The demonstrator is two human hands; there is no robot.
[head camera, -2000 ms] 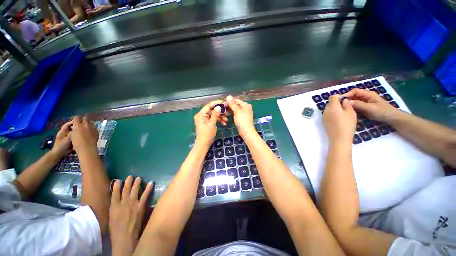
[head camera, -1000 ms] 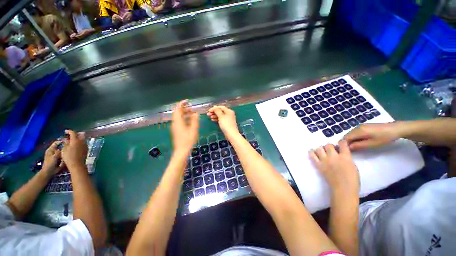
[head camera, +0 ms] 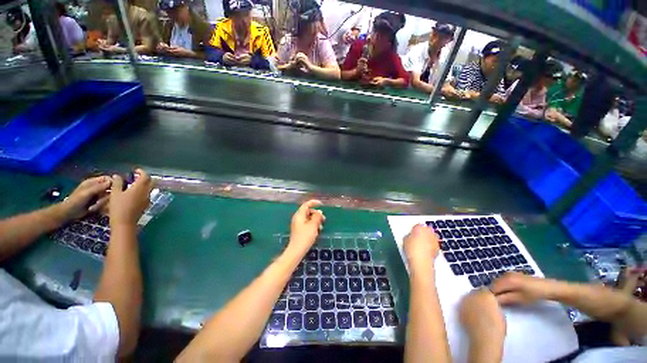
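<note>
My left hand (head camera: 307, 225) is raised over the far left part of the clear carrier sheet (head camera: 376, 244), fingers loosely curled and apart, with nothing seen in it. Black square pieces (head camera: 311, 284) sit in rows on the sheet, with empty clear spots along its far edge. A small dark square unit (head camera: 245, 237) lies alone on the green bench, left of my left hand. My right hand (head camera: 422, 245) is over the left part of the white backing sheet (head camera: 454, 312), beside more rows of black squares (head camera: 477, 244). Its fingertips and anything under them cannot be made out.
A neighbour's hands (head camera: 521, 289) work at the white sheet on the right. Another neighbour's hands (head camera: 126, 195) are over a clear sheet on the left. Blue bins (head camera: 71, 117) stand far left and right. The dark green conveyor (head camera: 284, 156) runs beyond; people sit opposite.
My hands have moved apart; the right has gone right onto the white sheet, where a small green square showed earlier. The dark unit lies on the bench since one second ago. The view has tilted up.
</note>
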